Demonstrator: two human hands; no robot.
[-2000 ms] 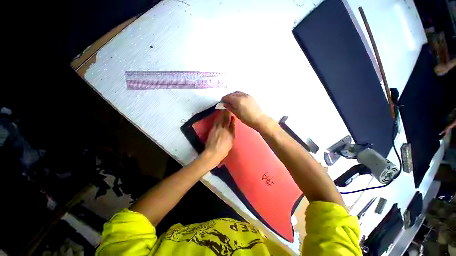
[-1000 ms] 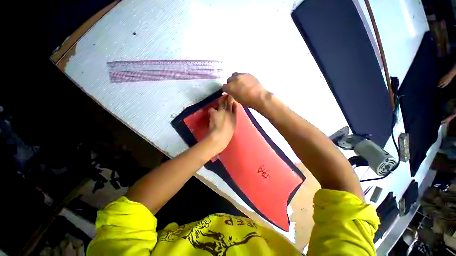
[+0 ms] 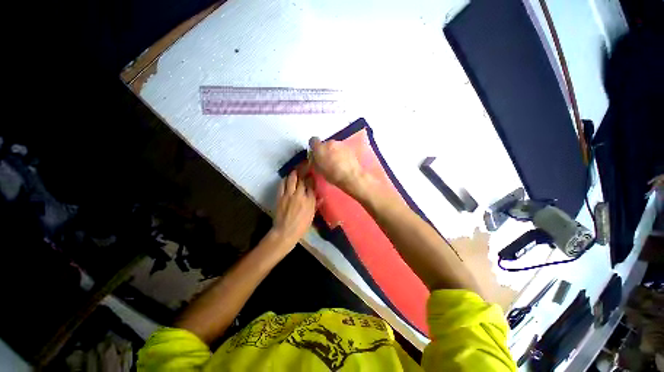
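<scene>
A red-orange pattern template point(image 3: 389, 254) lies on a dark cloth panel point(image 3: 357, 260), whose border shows around it. My left hand point(image 3: 296, 207) presses on the template's left end, fingers spread. My right hand point(image 3: 335, 163) is beside it with fingers closed at the template's top edge. Something small may be in the right fingertips, but it is too small to tell. My right forearm covers part of the template. A pinkish gridded ruler point(image 3: 269, 101) lies flat beyond the hands.
A dark metal bar point(image 3: 445, 186) lies right of the template, beside the electric cutter point(image 3: 557, 229) with its cord. A long dark panel stack point(image 3: 520, 102) and wooden stick point(image 3: 564, 69) lie beyond. Scissors point(image 3: 529, 305) and dark pieces point(image 3: 568, 334) are at lower right. The near table edge point(image 3: 211, 168) runs diagonally.
My right hand has moved left and nearer along the template's end edge, uncovering its upper corner. My left hand has shifted towards the near left corner. The metal bar shows again.
</scene>
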